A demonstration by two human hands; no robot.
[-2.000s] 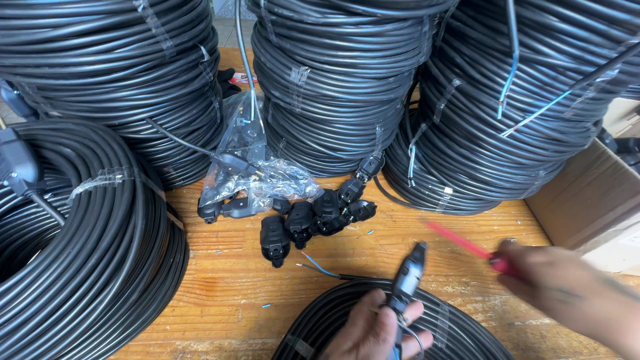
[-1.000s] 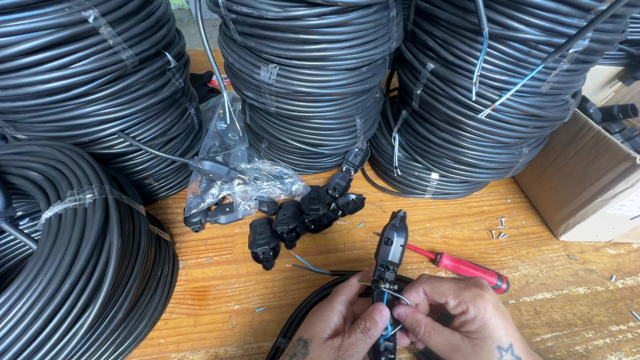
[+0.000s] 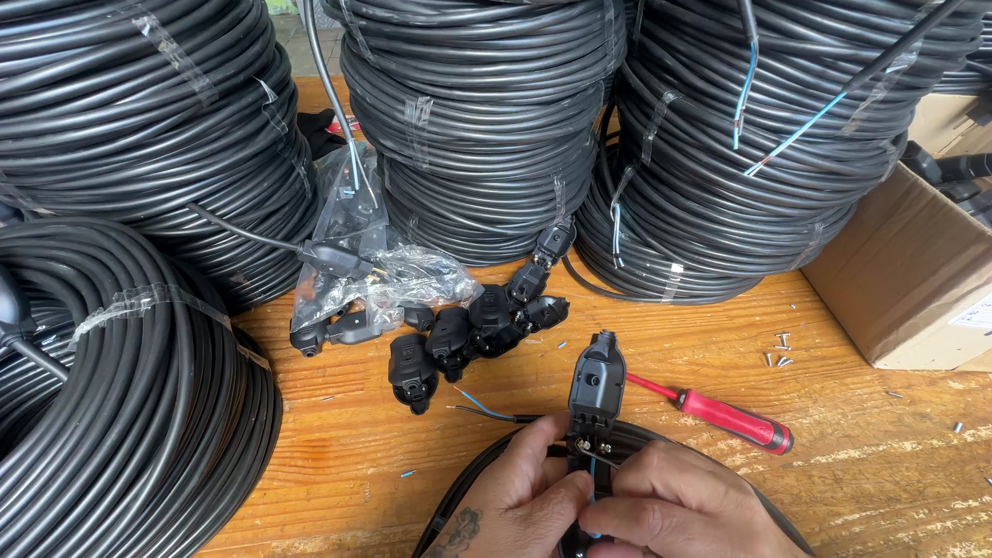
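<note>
My left hand (image 3: 535, 492) grips an opened black plug housing (image 3: 597, 387) from its left side, above a coil of black cable (image 3: 473, 473). The fingers of my right hand (image 3: 674, 504) pinch at the blue and dark wires in the housing's lower part. Metal terminals show at the middle of the housing; its lower end is mostly hidden by my fingers. A red screwdriver (image 3: 728, 418) lies on the wooden table, its shaft passing behind the housing. Several black plug housings (image 3: 449, 341) lie to the left, beside a clear plastic bag (image 3: 426, 279).
Tall coils of black cable (image 3: 480, 116) stand along the back, and another coil (image 3: 139, 387) lies at the left. A cardboard box (image 3: 907, 271) holding black parts is at the right. Small screws (image 3: 781, 349) lie near the box. Stripped blue wire ends (image 3: 798, 132) hang over the right coil.
My right hand held the red screwdriver two seconds ago; the screwdriver now lies on the table. That hand has come left to the plug housing and its wires.
</note>
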